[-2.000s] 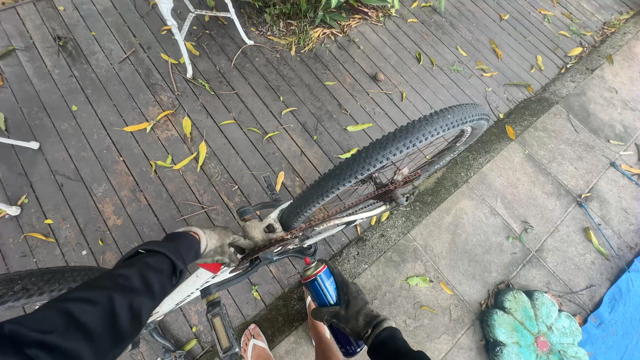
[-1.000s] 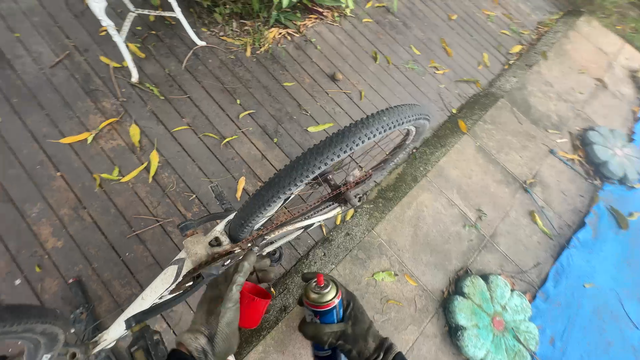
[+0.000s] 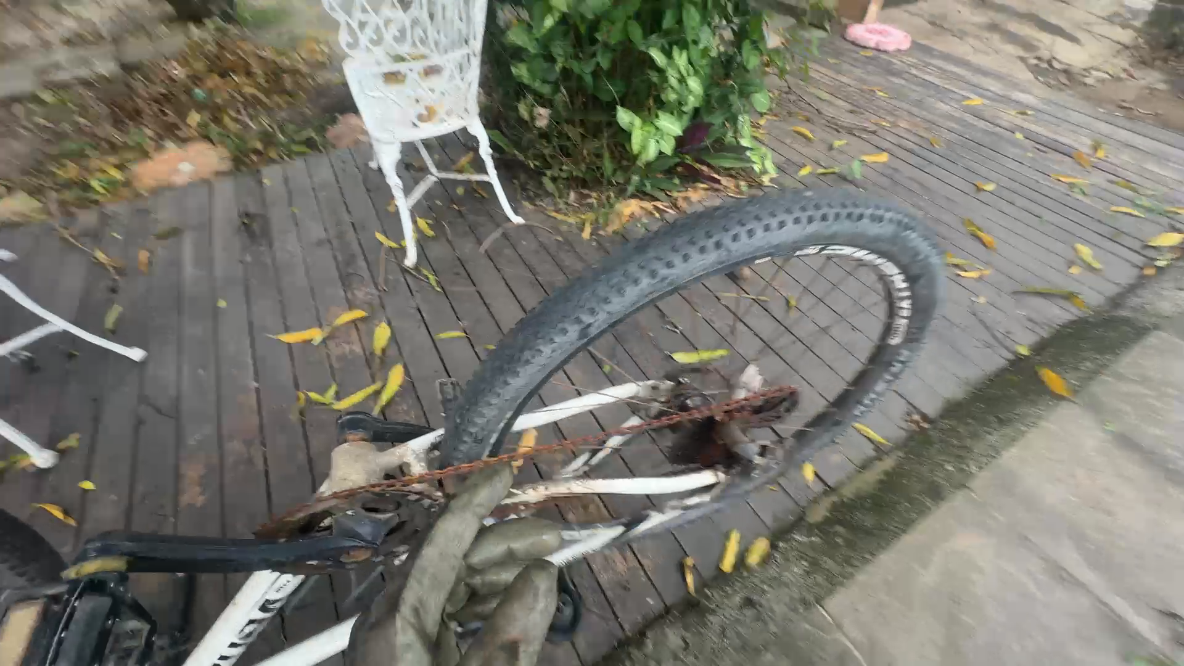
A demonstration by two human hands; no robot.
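A white bicycle frame (image 3: 610,486) crosses the lower middle of the view, with its knobbly-tyred wheel (image 3: 573,296) beyond. The rusty brown chain (image 3: 592,437) runs from the crank area to the rusty sprockets (image 3: 717,435). My left hand (image 3: 481,573), in a dirty grey-green glove, is at the bottom middle. Its index finger points up to the chain's lower side, at or very near it; the other fingers are curled, and whether they hold anything is hidden. A black crank arm (image 3: 222,553) and a pedal (image 3: 74,620) lie to its left. My right hand is out of view.
A white ornate metal chair (image 3: 416,92) stands on the wooden deck (image 3: 231,305) beside a leafy green plant (image 3: 638,83). More white metal legs (image 3: 69,324) show at the left. Yellow leaves are scattered about. A mossy edge (image 3: 832,546) divides the deck from stone paving (image 3: 1036,518).
The view has swung up and left. My right hand with the blue spray can and the red cup-like thing by my left hand are out of view. My left index finger is now extended at the chain.
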